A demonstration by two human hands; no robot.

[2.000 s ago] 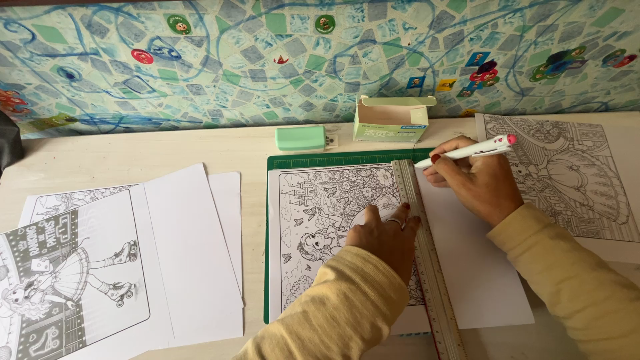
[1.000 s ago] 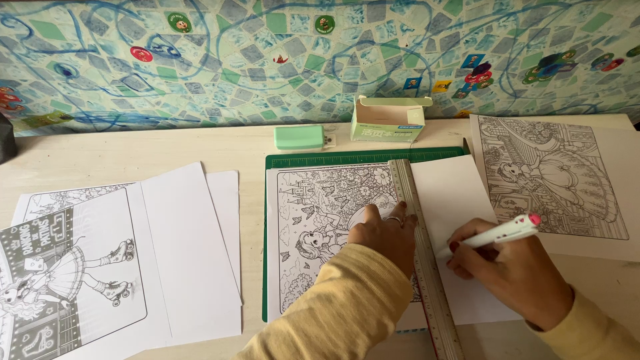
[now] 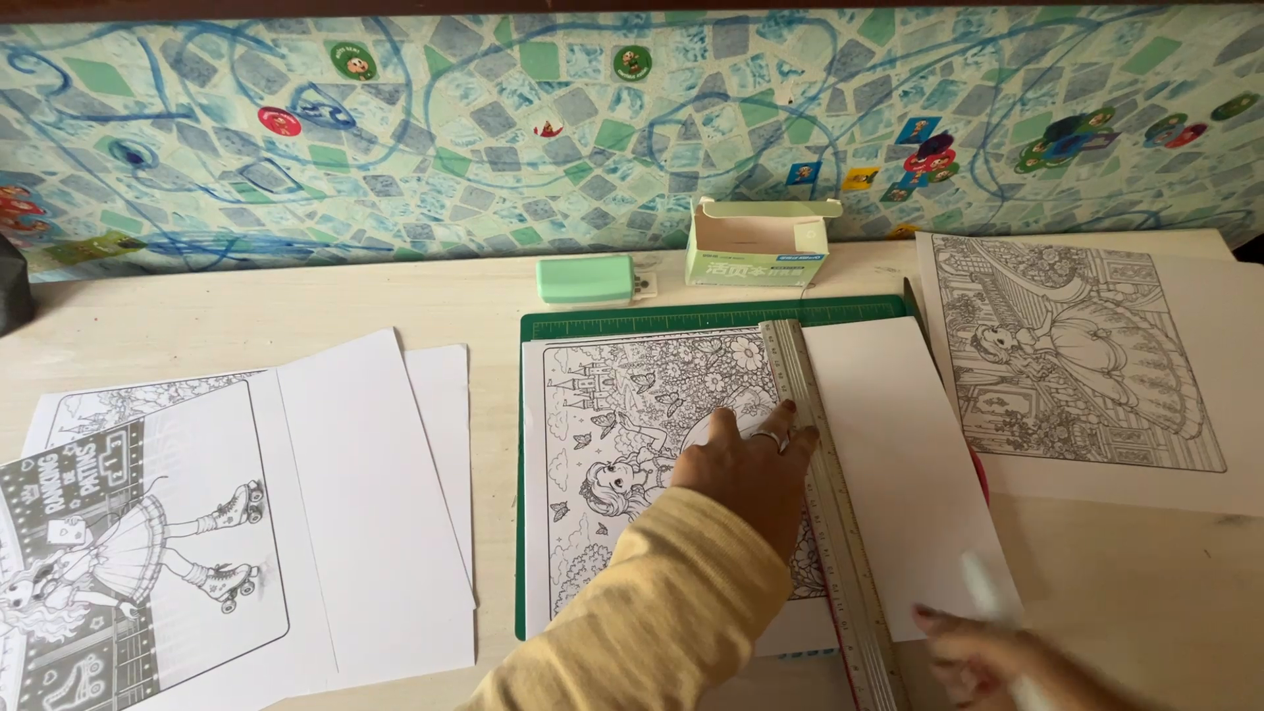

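My left hand [image 3: 746, 469], with a ring on one finger, presses down on a metal ruler [image 3: 834, 513] and the colouring page [image 3: 617, 434] beneath. The ruler lies lengthwise over the paper, a little tilted, along the right side of the drawing. To its right a blank white part of paper [image 3: 899, 444] shows. Under the paper is a green cutting mat [image 3: 612, 320]. My right hand [image 3: 987, 657], blurred, is at the lower right beside the ruler's lower part, around a whitish pen [image 3: 990, 588].
A light green plastic device [image 3: 585, 280] and an open green cardboard box [image 3: 755, 247] stand behind the mat. Printed pages with a roller-skating figure [image 3: 148, 553] lie at left. Another colouring page [image 3: 1081, 365] lies at right. A mosaic-patterned wall [image 3: 592, 128] with stickers rises behind the table.
My right hand has moved with the pen from the ruler's top end down along its right side to the lower right. My left hand has stayed on the ruler.
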